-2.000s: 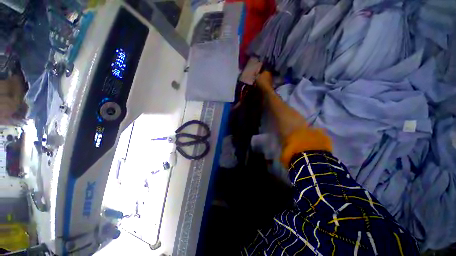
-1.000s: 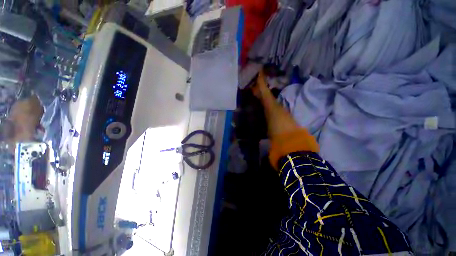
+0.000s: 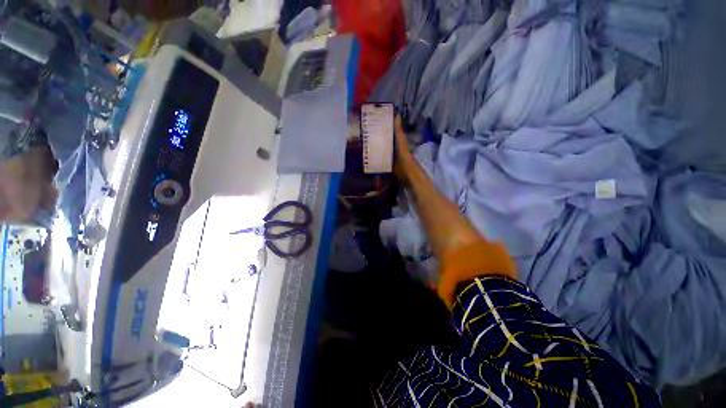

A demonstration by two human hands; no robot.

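My right hand [image 3: 400, 131] is small and partly hidden at the phone's edge. It holds a smartphone [image 3: 377, 138] with a bright white screen showing lines of text, just beyond the table's blue edge. The arm reaches up from the bottom right in a dark checked sleeve with an orange cuff. My left hand is not clearly seen; a tiny skin-coloured spot at the bottom edge cannot be identified.
The white JACK sewing machine [image 3: 135, 299] has a lit panel. Black-handled scissors [image 3: 287, 229] lie on its glaring bed. A grey-blue patch [image 3: 312, 134] lies at the table end, near red cloth [image 3: 380, 44]. Light blue garment bundles [image 3: 541, 175] fill the right side.
The phone, edge-on and blurred before, now faces the camera with its screen lit. The hand and forearm have shifted slightly left in view. The scissors still lie on the table.
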